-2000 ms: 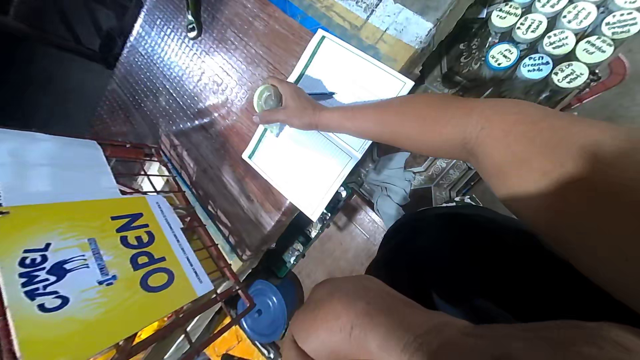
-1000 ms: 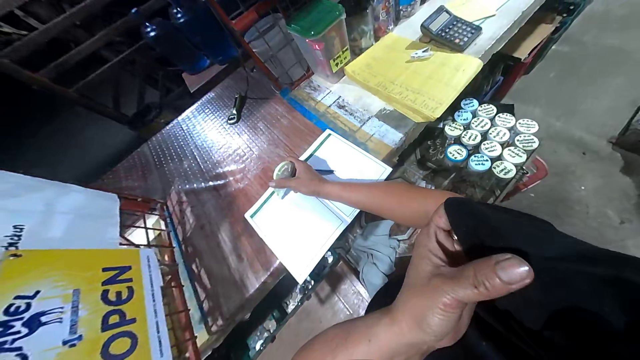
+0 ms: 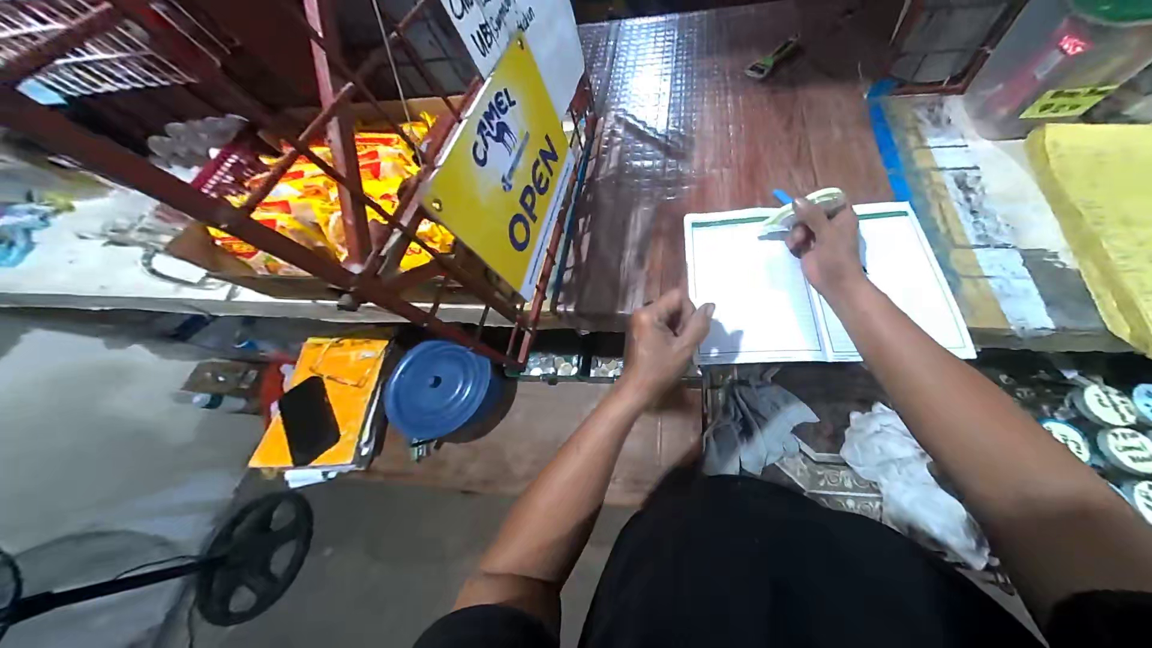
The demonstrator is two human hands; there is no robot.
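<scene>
An open ruled notebook [image 3: 756, 297] with green header bands lies on the brown counter. My right hand [image 3: 828, 238] holds a roll of tape [image 3: 823, 195] by its edge over the upper middle of the pages. A thin blue thing [image 3: 781, 195] shows beside the roll; what it is I cannot tell. Part of a dark pen [image 3: 864, 256] shows at the right page, beside my wrist. My left hand [image 3: 666, 337] is at the counter's front edge, by the notebook's lower left corner, fingers curled. Whether it holds anything small is hidden.
A red metal grille [image 3: 432, 315] bears a yellow sign [image 3: 504, 162] to the left. Below it are a blue round lid [image 3: 438, 389] and a black phone [image 3: 309, 420] on a yellow envelope. Grey cloth [image 3: 756, 418] hangs under the notebook. Lidded jars [image 3: 1107, 405] stand at right.
The view has swung strongly to the left. My left hand, raised near my body with its thumb out a second ago, is now at the counter's edge. My right hand still holds the roll.
</scene>
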